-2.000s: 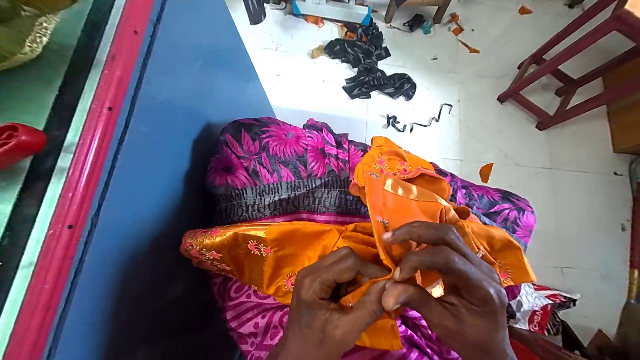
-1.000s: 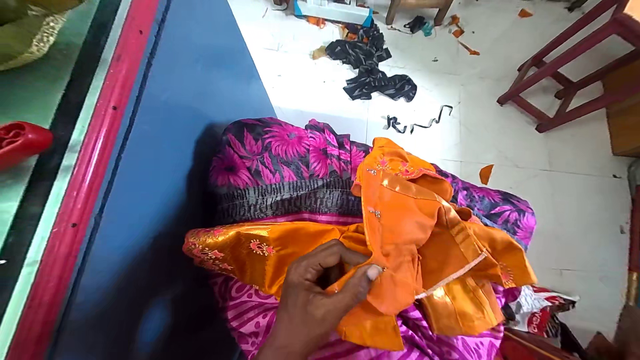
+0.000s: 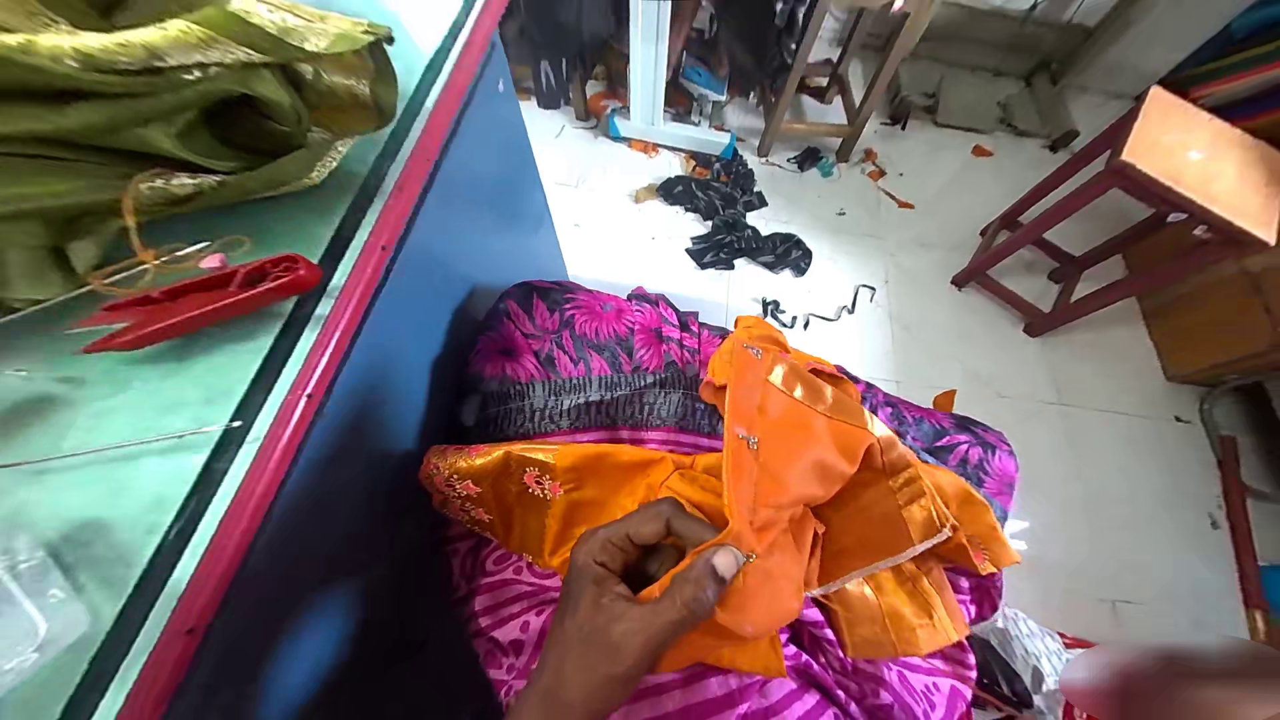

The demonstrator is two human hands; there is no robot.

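My left hand [image 3: 650, 590] pinches the edge of an orange garment [image 3: 790, 480] between thumb and forefinger. Small metal hooks [image 3: 749, 441] run along that edge, one of them beside my thumb tip. The garment, with gold bands and embroidered motifs, lies across a purple and black floral cloth [image 3: 610, 330] over my lap. My right hand [image 3: 1170, 680] is a blur at the lower right edge, away from the garment; its fingers cannot be made out.
On the green tabletop [image 3: 120, 500] at left lie a red plastic tool [image 3: 200, 300], a needle-like rod [image 3: 120, 445], orange thread and an olive cloth [image 3: 180, 110]. Black cloth scraps [image 3: 745, 245] lie on the tiled floor. A maroon-legged stool [image 3: 1190, 170] stands at right.
Two seconds ago both hands were together at the garment's edge. The right hand has left it and now shows blurred at lower right. The left hand keeps its pinch. More of the tabletop shows.
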